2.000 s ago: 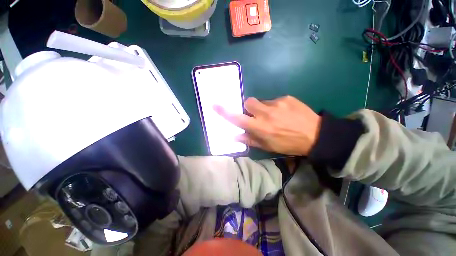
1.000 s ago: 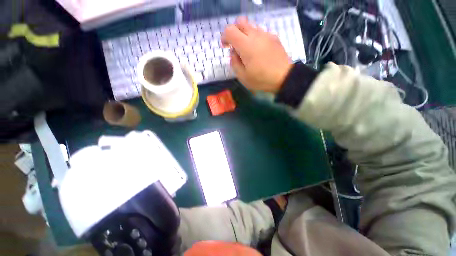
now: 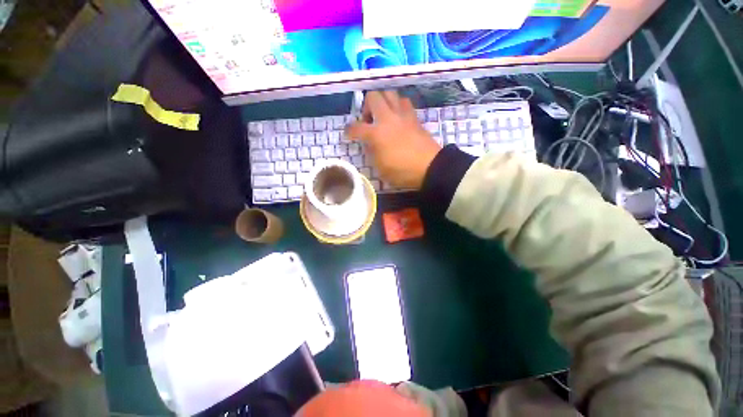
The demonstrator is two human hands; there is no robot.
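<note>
My right hand (image 3: 394, 140) rests over the left-middle part of the white keyboard (image 3: 305, 147), fingers bent near its upper rows. It holds nothing that I can see. My left hand is not in view; only a bit of that sleeve shows at the bottom edge. The smartphone (image 3: 379, 324) lies flat with a bright white screen on the green desktop (image 3: 481, 326). Left of it is the white dome camera (image 3: 236, 338), its black face cut off by the bottom edge.
The monitor (image 3: 481, 57) stands behind the keyboard. A white roll (image 3: 336, 195) stands on a yellow-rimmed roll, between a brown core (image 3: 259, 226) and an orange-red case (image 3: 403, 225). A black box (image 3: 90, 155) is left. Tangled cables (image 3: 591, 134) lie right. White camera units (image 3: 80, 313) lie far left.
My right hand has gone from the phone screen up to the keyboard, then stayed over it. The view has tilted up, bringing the monitor in. The dome camera and phone appear lower.
</note>
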